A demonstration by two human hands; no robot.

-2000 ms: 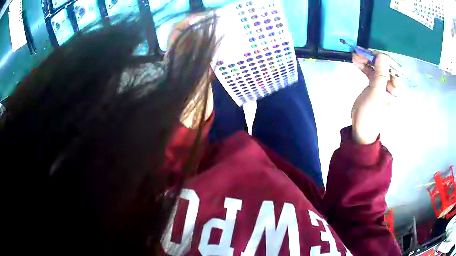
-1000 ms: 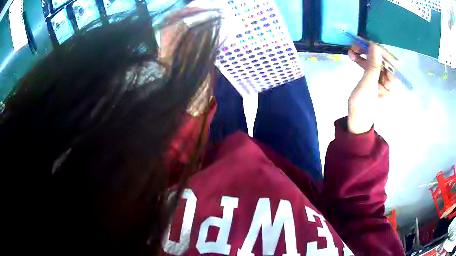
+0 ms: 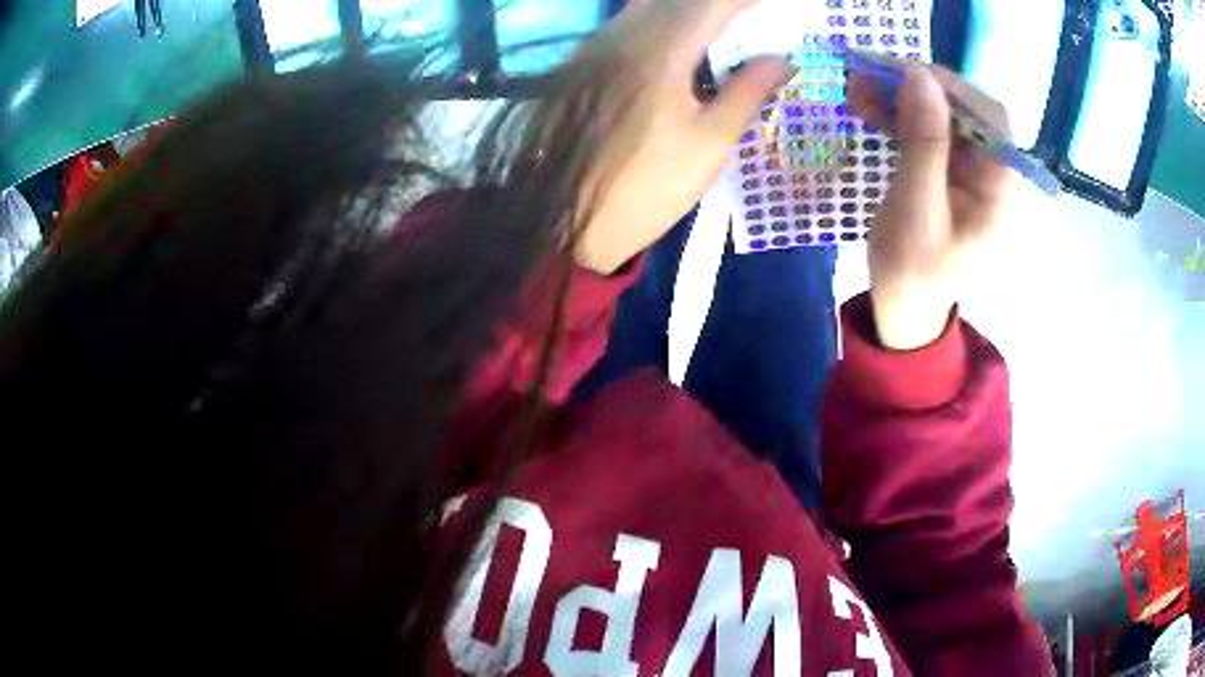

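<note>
The white sticker sheet [image 3: 806,199] with rows of small dark and rainbow-shiny ovals is held over my lap at the top centre. My left hand [image 3: 667,146] is at the sheet's left side and grips it, thumb over its face; its other fingers are partly cut off or hidden. My right hand [image 3: 932,199] is at the sheet's right side, holding a slim blue-violet pointed tool [image 3: 1024,164]. The tool's tip is over the sheet's shiny ovals; whether it touches one, I cannot tell.
Black trays [image 3: 1121,201] with pale blue pieces [image 3: 1011,53] run along the green-topped bench at the top. Dark hair covers much of the left side. A red stool [image 3: 1154,561] stands at the lower right.
My right hand has moved left with the tool, from beside the sheet to over it. My left hand and the sheet have moved right. The view has shifted along the trays.
</note>
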